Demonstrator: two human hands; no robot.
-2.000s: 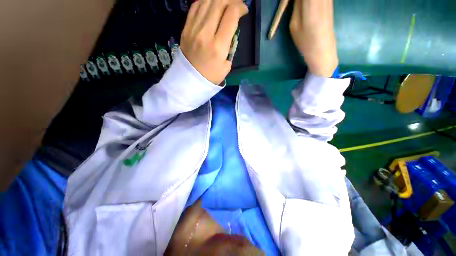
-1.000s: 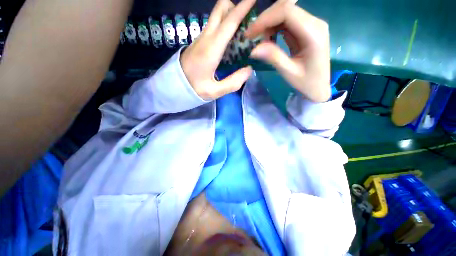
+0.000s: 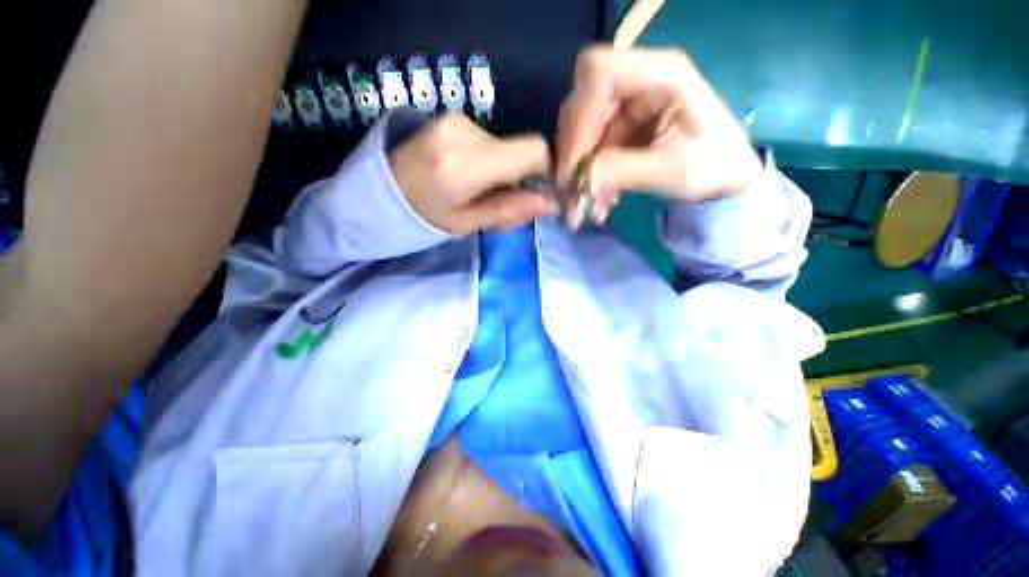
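My left hand [image 3: 474, 178] and my right hand [image 3: 660, 135] meet in front of my chest, fingertips close together. A small dark part with pale and greenish bits [image 3: 581, 194] sits in the fingertips of my right hand, blurred and mostly covered. My left fingertips close at a small dark and greenish piece [image 3: 535, 180]; whether it is the same part cannot be told. A pale tan stick [image 3: 638, 23] shows above my right hand; its lower end is hidden, so held or lying is unclear. Several green-white circuit boards [image 3: 421, 85] stand in a row on the black tray [image 3: 542, 68].
The green bench covering [image 3: 835, 79] extends to the right. A large blurred skin-toned shape [image 3: 147, 225] covers the left side. Beyond the bench edge are a round tan stool seat [image 3: 917, 220], blue crates [image 3: 993, 485] with a cardboard box [image 3: 903, 504], and a yellow frame [image 3: 820, 434].
Both hands have come together from apart and now sit lower, nearer my chest. The broader piece with dark marks held between them a second ago is now mostly hidden by fingers.
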